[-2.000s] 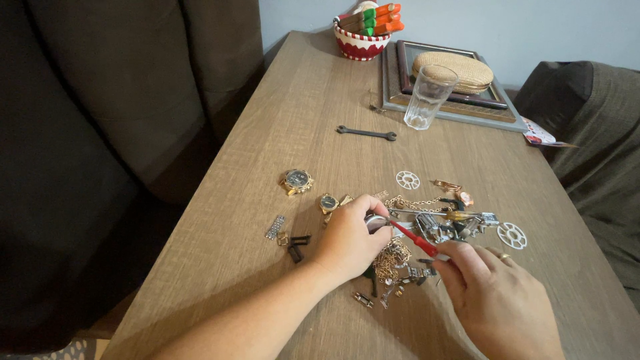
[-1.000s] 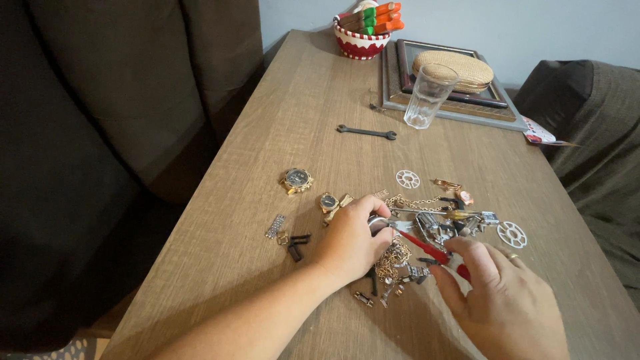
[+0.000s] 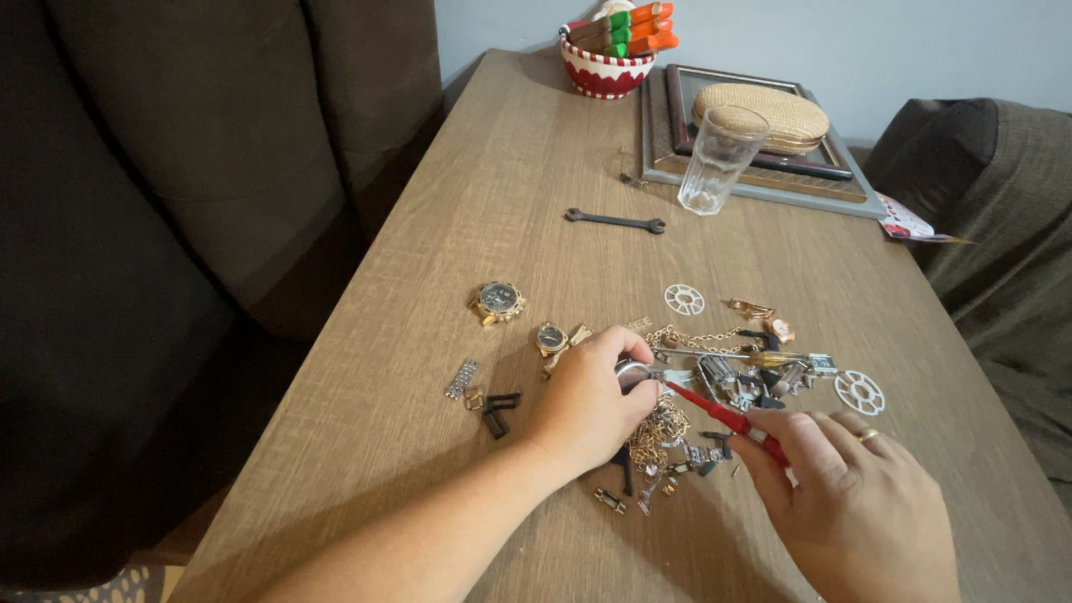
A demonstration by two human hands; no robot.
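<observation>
Between its thumb and fingers, my left hand [image 3: 590, 402] holds a round silver watch case [image 3: 632, 374], partly covered by the fingers. My right hand [image 3: 846, 494], with a ring on one finger, grips a red-handled screwdriver [image 3: 724, 413]; its tip meets the edge of the watch case. Beneath and around both hands lie tangled gold chains [image 3: 657, 435], silver watch-band links [image 3: 703, 454] and a long thin screwdriver with a yellowish handle [image 3: 775, 358]. Left of them are a small gold watch [image 3: 551, 337] and a larger gold watch with a dark dial [image 3: 497, 301].
Beyond the parts are a double open-ended wrench [image 3: 615, 221], a clear drinking glass [image 3: 720, 159], stacked picture frames [image 3: 867, 205] under a woven case [image 3: 760, 117], and a red-and-white bowl [image 3: 607, 74]. Two pale slotted discs [image 3: 684, 300] flank the pile. Dark upholstered seats border the wooden table.
The right hand and the red screwdriver have shifted slightly, with the tool's angle changing. The left hand stays in nearly the same place with the watch case.
</observation>
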